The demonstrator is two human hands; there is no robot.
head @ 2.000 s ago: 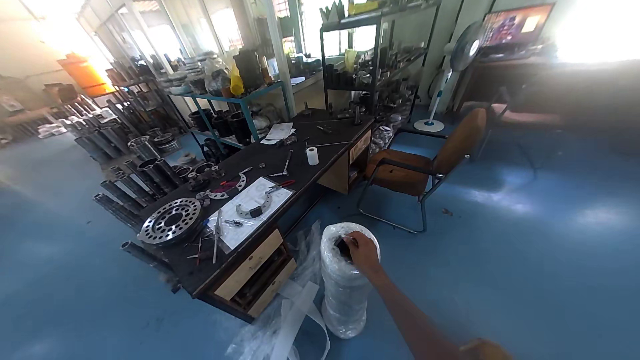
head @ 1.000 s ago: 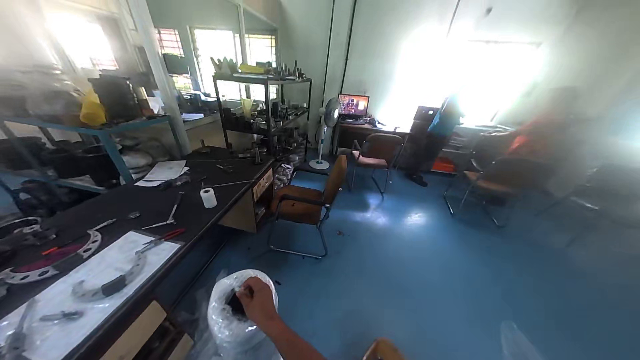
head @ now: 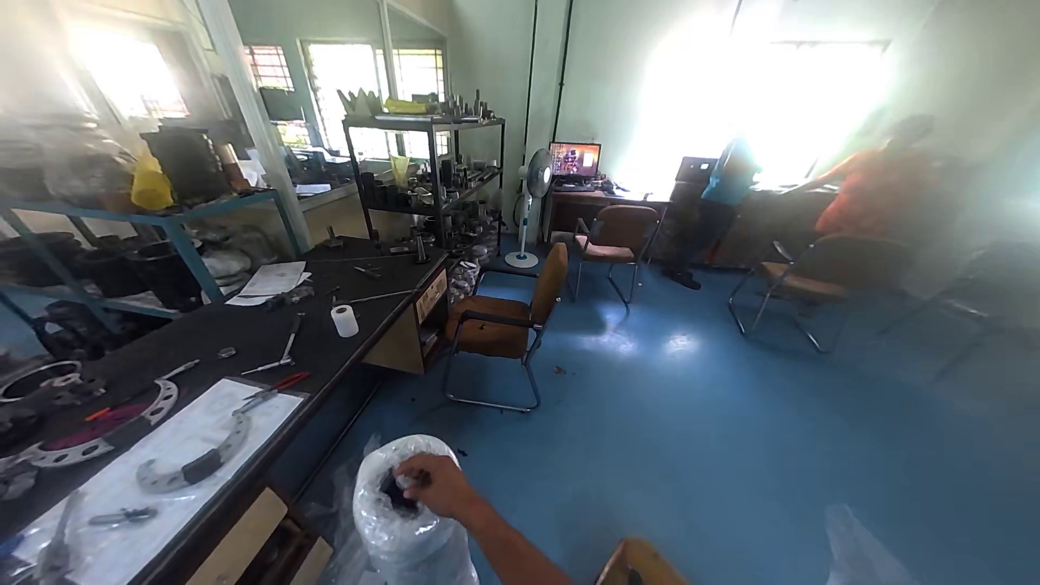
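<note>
At the bottom centre, my right hand point(head: 439, 486) is at the top of an upright roll of clear plastic wrap point(head: 410, 532), its fingers at the dark hole in the middle. Whether the fingers grip the roll's inner edge does not show clearly. My left hand is out of view. To the left, the dark workbench point(head: 325, 357) carries a large outside micrometer point(head: 199, 459) on white paper point(head: 268, 406), another big micrometer frame point(head: 106, 435), red-handled pliers point(head: 276, 390) and a small white roll point(head: 344, 321).
A brown armchair point(head: 496, 325) stands beyond the roll, near a pedestal fan point(head: 532, 203). Metal shelves point(head: 435, 122) hold machined parts. Two people, one in blue point(head: 727, 179) and one in orange point(head: 865, 195), are at the far desk. A cardboard box point(head: 638, 565) shows at the bottom edge.
The view has swung to the right and now takes in the far desk and two people. My right hand stays at the top of the plastic roll.
</note>
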